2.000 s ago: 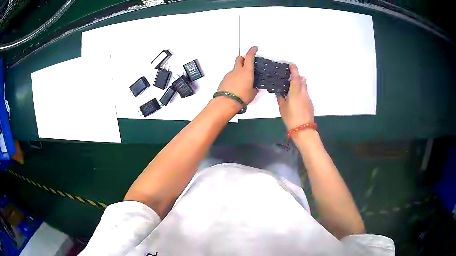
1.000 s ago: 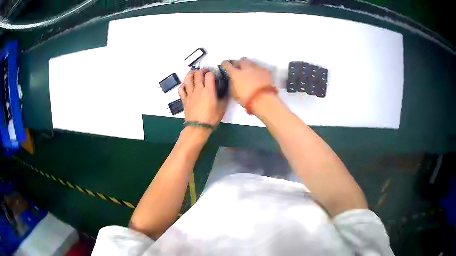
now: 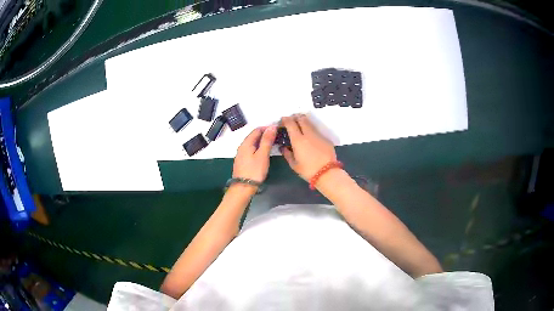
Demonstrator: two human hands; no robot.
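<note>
My left hand (image 3: 254, 155) and my right hand (image 3: 308, 146) meet at the front edge of the white paper (image 3: 267, 73). Between their fingers they hold a small black adapter unit (image 3: 282, 137); the fingers hide part of it, so I cannot tell if it is more than one. The adapter block group (image 3: 336, 88) lies on the paper to the right, its units packed edge to edge with small metal contacts up. Several loose black adapters (image 3: 208, 109) lie scattered on the paper to the left.
The paper lies on a green bench (image 3: 200, 174). A blue bin edge (image 3: 13, 176) stands at the far left. A pale curved tube or cable (image 3: 76, 45) is at the upper left. Yellow-black floor tape (image 3: 97, 254) runs below the bench at left.
The block group has left my hands and lies on the paper. My hands went to the loose adapters, then drew back to the paper's front edge with a black unit. Fewer loose adapters lie at left.
</note>
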